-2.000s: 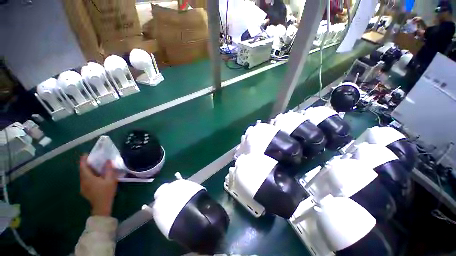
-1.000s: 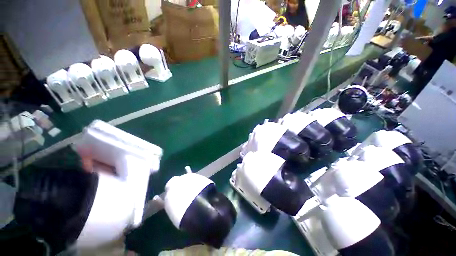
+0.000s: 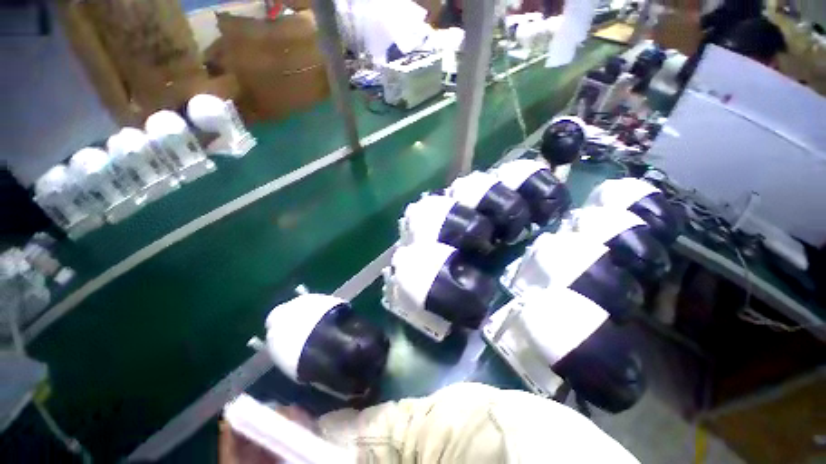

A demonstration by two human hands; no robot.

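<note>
A sleeved forearm crosses the bottom edge from the right, and my right hand is at its end, blurred and partly hidden, against a white bracket plate. The rest of that piece is cut off below. A brownish patch left of the plate may be part of my left hand; it is too blurred to tell. Just beyond stands one white-and-black dome camera, touching nothing else. Its black ball faces right.
Several dome cameras stand in two rows to the right. Several white housings line the bench's far side. Metal posts rise from the bench edge. Cardboard boxes are behind; a white panel is at right.
The camera lifted at the left has dropped out of view, except for a white plate at the bottom edge. The sleeved right forearm has come in. The view has turned and shifted.
</note>
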